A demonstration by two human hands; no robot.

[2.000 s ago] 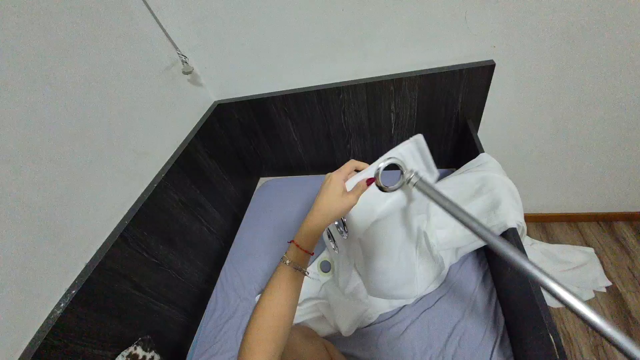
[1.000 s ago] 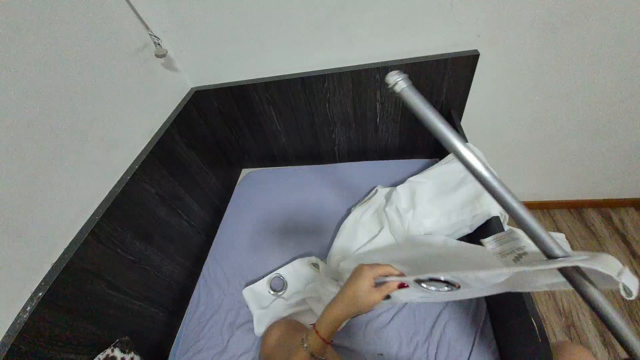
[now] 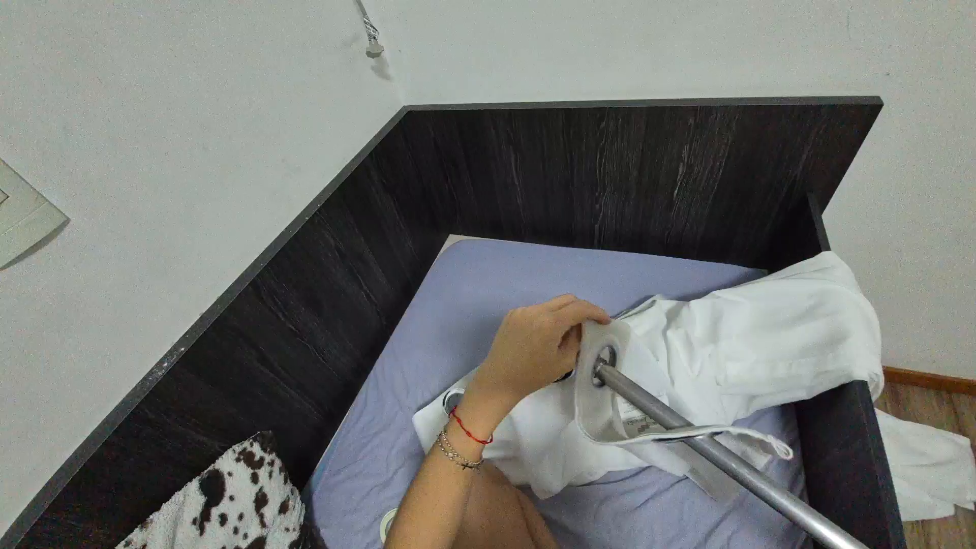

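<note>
My left hand [image 3: 537, 343] grips the top edge of a white grommet curtain [image 3: 785, 335], fingers beside a metal eyelet [image 3: 605, 364]. The tip of a silver metal curtain rod [image 3: 732, 463] sits at that eyelet; how far it passes through cannot be told. Farther along, the curtain's header band crosses the rod near a pale label bearing writing. Another grommet [image 3: 453, 399] shows behind my wrist. The curtain lies in folds over the bed and its right side panel. My right hand is out of view; the rod runs off the bottom edge at right.
Dark wood-grain bed panels [image 3: 610, 175] enclose a mattress with a lavender sheet [image 3: 534, 267]. A black-and-white spotted fabric item [image 3: 236, 499] is at lower left. Part of the curtain hangs over the wooden floor [image 3: 926, 396] at right. A cord end hangs by the wall.
The rod's tip, raised above the curtain one second ago, is now down at an eyelet. My left hand has moved up from the lower part of the curtain and holds its band beside the tip.
</note>
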